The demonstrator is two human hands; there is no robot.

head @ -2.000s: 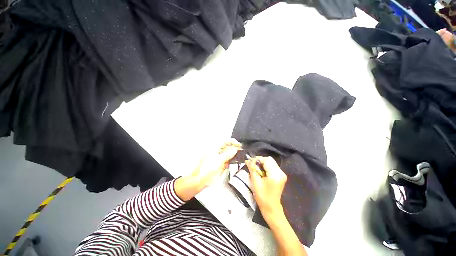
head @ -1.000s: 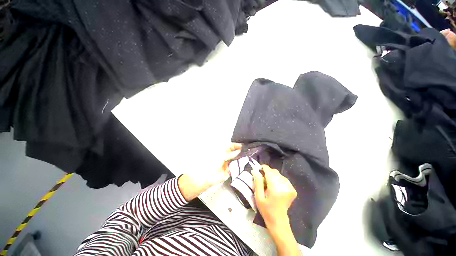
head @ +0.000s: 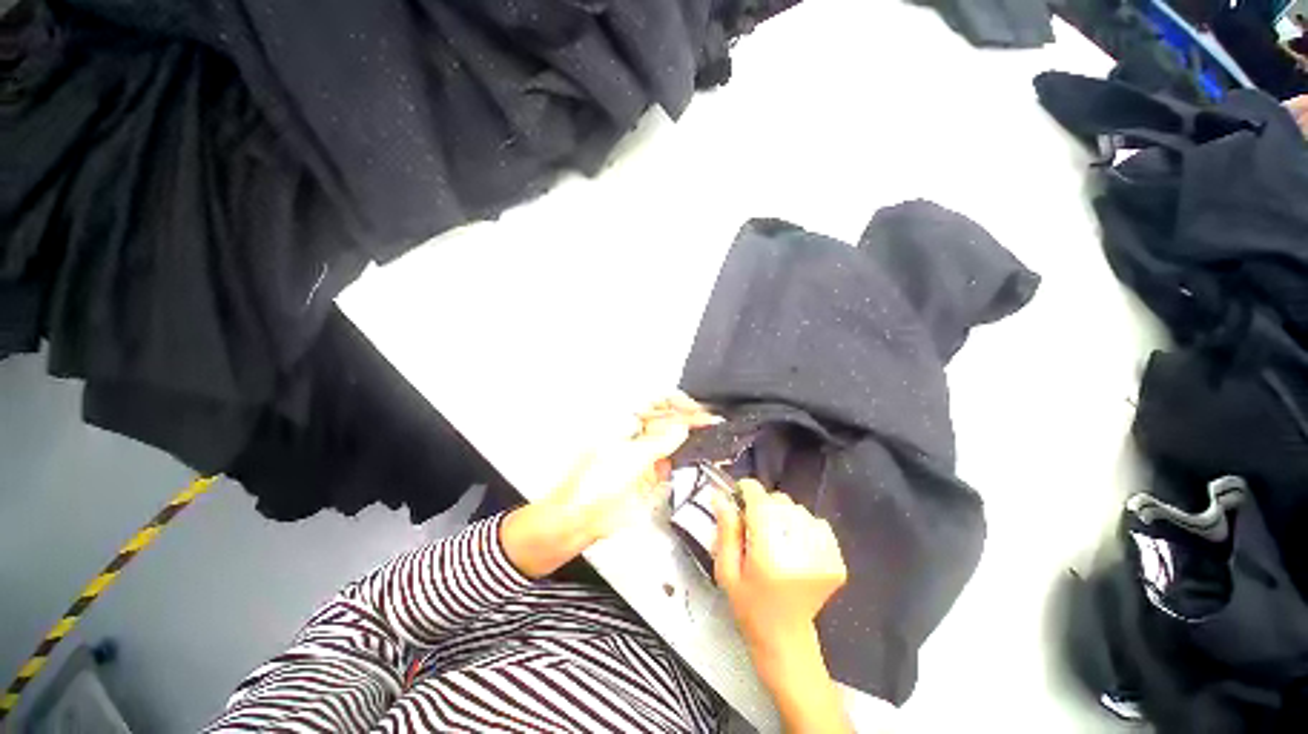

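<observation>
Dark trousers [head: 832,337] lie bunched on the white table in front of me. Their opened top edge faces me and shows a white waistband lining [head: 694,505] with dark stripes. My left hand [head: 610,480] pinches the dark edge of the trousers at the left of the opening. My right hand [head: 779,552] is closed around thread snips [head: 722,478], mostly hidden in the fingers; the small metallic tip points at the lining between my hands.
A large dark heap of trousers [head: 430,115] hangs over the table's left edge. Another dark heap [head: 1219,402] lies on the right, with a curled grey-white waistband [head: 1188,519]. The white table [head: 545,330] has its near edge at my body. Yellow-black tape [head: 108,595] crosses the floor.
My left hand's fingers have stretched over the trousers' edge near the opening. My right hand has moved slightly, staying by the lining. The whole view has shifted a little.
</observation>
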